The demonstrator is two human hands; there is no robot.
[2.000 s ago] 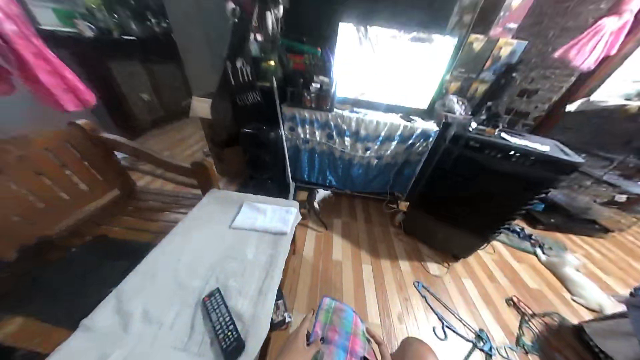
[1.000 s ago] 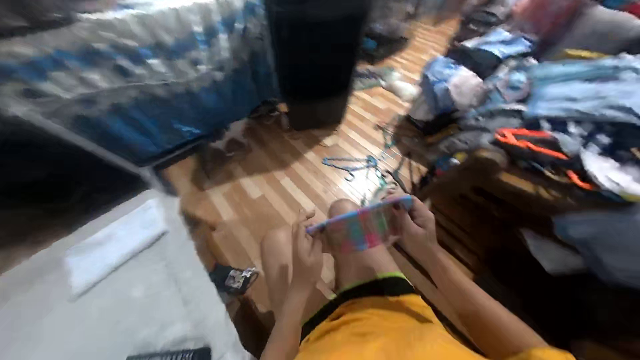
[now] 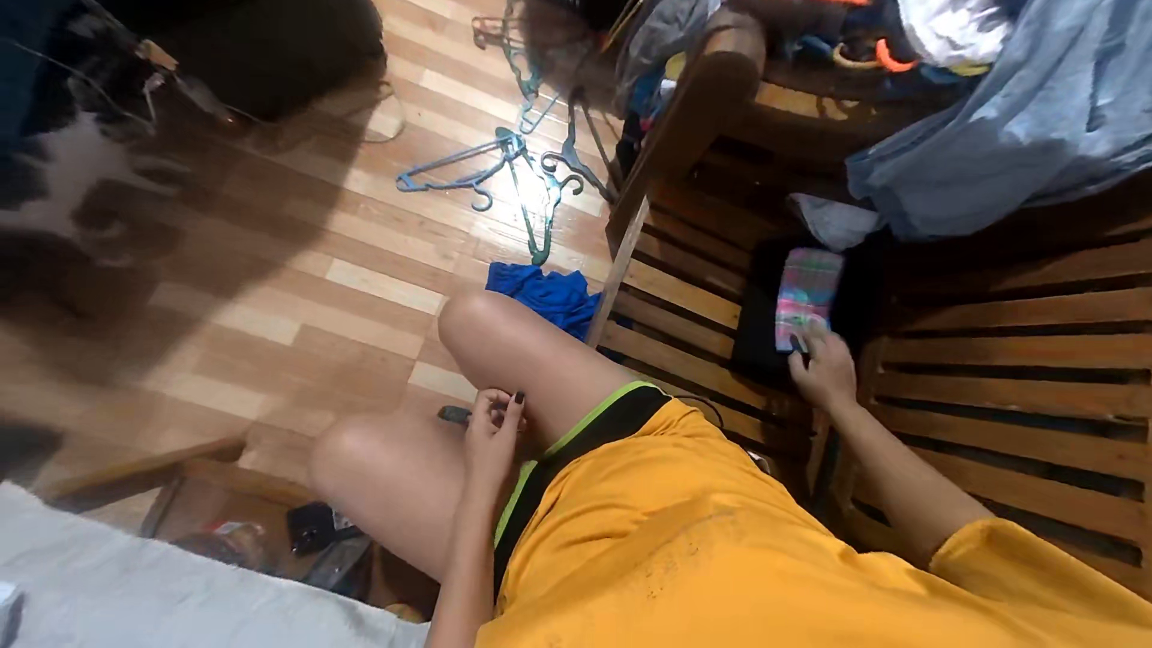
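A folded plaid cloth (image 3: 807, 292), pink, green and blue, lies on a black item on the slatted wooden bench to my right. My right hand (image 3: 823, 364) reaches down to its near end, fingertips touching or gripping it; which of the two I cannot tell. Between my thighs rests my left hand (image 3: 493, 418), fingers curled, with a small dark object (image 3: 454, 414) showing beside it. Whether the fingers hold that object is hidden. A white cloth (image 3: 837, 220) lies just beyond the plaid one.
Several plastic hangers (image 3: 513, 171) lie on the wood floor beside a blue garment (image 3: 544, 292). Clothes (image 3: 1008, 117) hang over the bench's far side. A cat (image 3: 81, 180) is on the floor at left. A cloth-covered table (image 3: 108, 576) stands at lower left.
The plaid cloth, held between both hands one second ago, now lies on the bench at right under my right hand. My left hand is away from it. The view has swung right and downward.
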